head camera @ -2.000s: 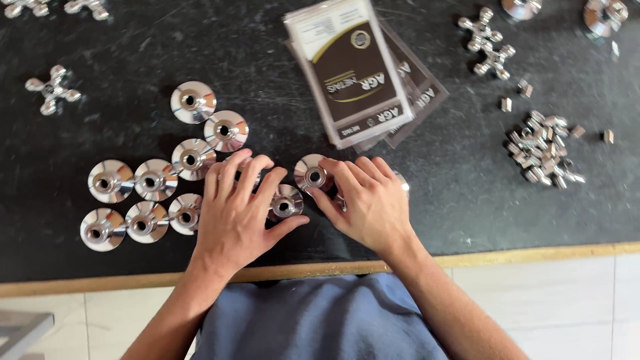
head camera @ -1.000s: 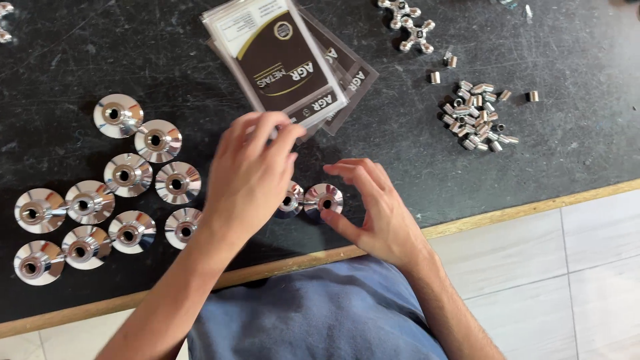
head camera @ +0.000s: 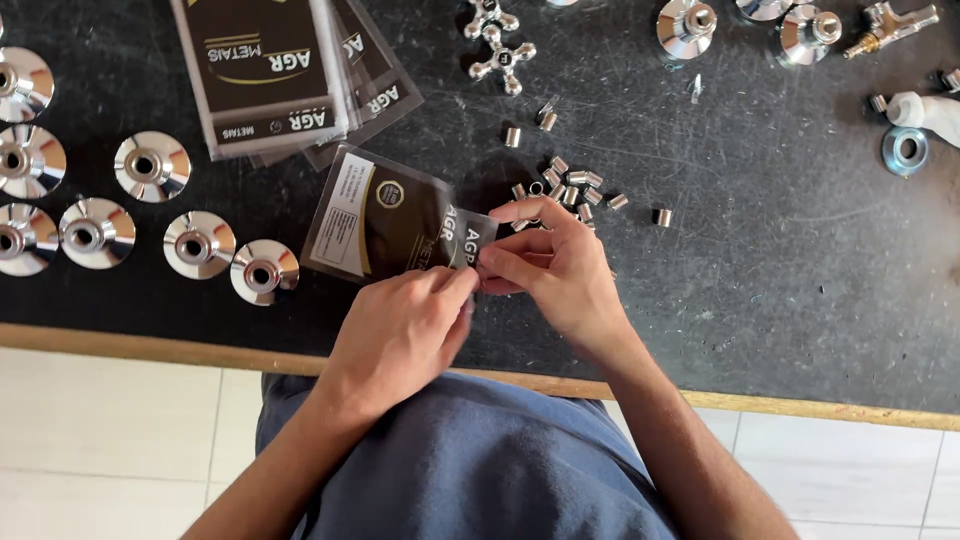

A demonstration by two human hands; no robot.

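A printed clear plastic bag (head camera: 397, 217), black, white and gold, is held between my two hands just above the dark worktop. My left hand (head camera: 409, 319) pinches its near right edge with thumb and fingers. At the bag's right end my right hand (head camera: 551, 270) grips the edge, its index finger stretched along the top corner. Left of the bag lie several round chrome flanges (head camera: 265, 272) with centre holes. More printed bags (head camera: 270, 75) are stacked behind it. Small metal sleeves (head camera: 570, 191) lie in a loose pile just beyond my right hand.
Cross-shaped chrome handles (head camera: 502, 60) lie at the back. Further right are more chrome flanges (head camera: 686, 28), a brass and chrome valve body (head camera: 889, 30), a zinc-coloured ring (head camera: 904, 151) and a white plastic piece (head camera: 926, 112). The worktop's wooden edge (head camera: 585, 387) runs in front of me.
My hands have left the flanges and now hold a single bag beside the stack. My left hand was near the stack one second ago. The view has shifted to the right.
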